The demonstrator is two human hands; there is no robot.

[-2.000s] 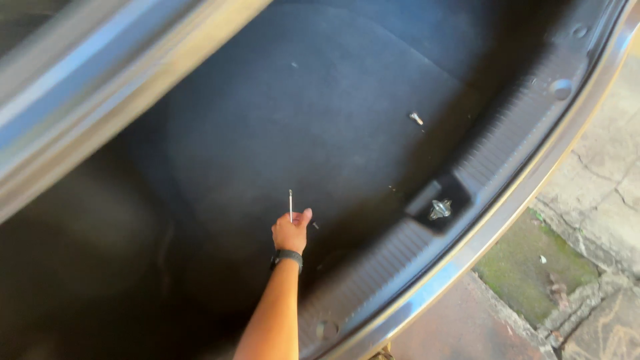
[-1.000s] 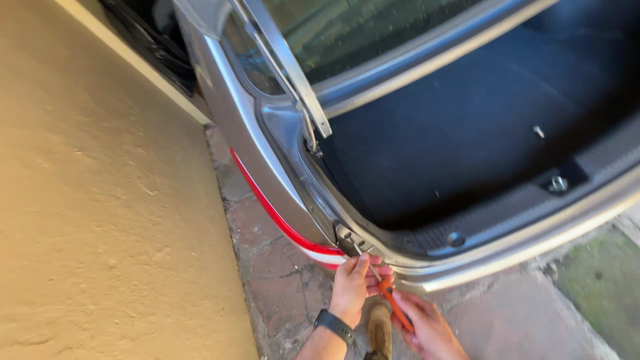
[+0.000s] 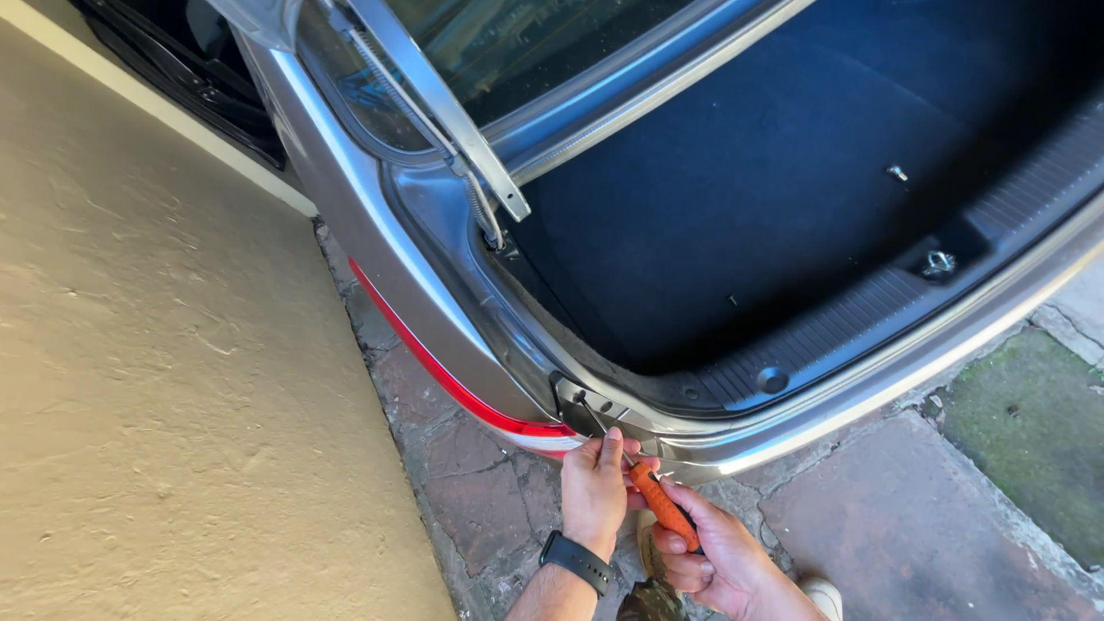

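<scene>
A screwdriver with an orange and black handle (image 3: pixel 662 504) is gripped by my right hand (image 3: pixel 720 552). My left hand (image 3: pixel 595 483), with a black watch at its wrist, pinches the metal shaft near the handle. The shaft's tip is at a hole in the metal panel (image 3: pixel 605 405) beside the red and white tail light (image 3: pixel 457 388) of a grey car. Whether the tip sits on a screw cannot be made out.
The car's boot is open, with a dark floor (image 3: pixel 733 172) bearing a small metallic piece (image 3: pixel 897 173) and a tiny dark one (image 3: pixel 731 300). A latch striker (image 3: pixel 938 264) is set in the ribbed sill. A tan wall (image 3: pixel 190 345) runs along the left; stone paving (image 3: pixel 897 517) lies below.
Two seconds ago one hand held a thin shaft over the boot floor. The view has since swung left to the tail light, where both hands are on the orange screwdriver.
</scene>
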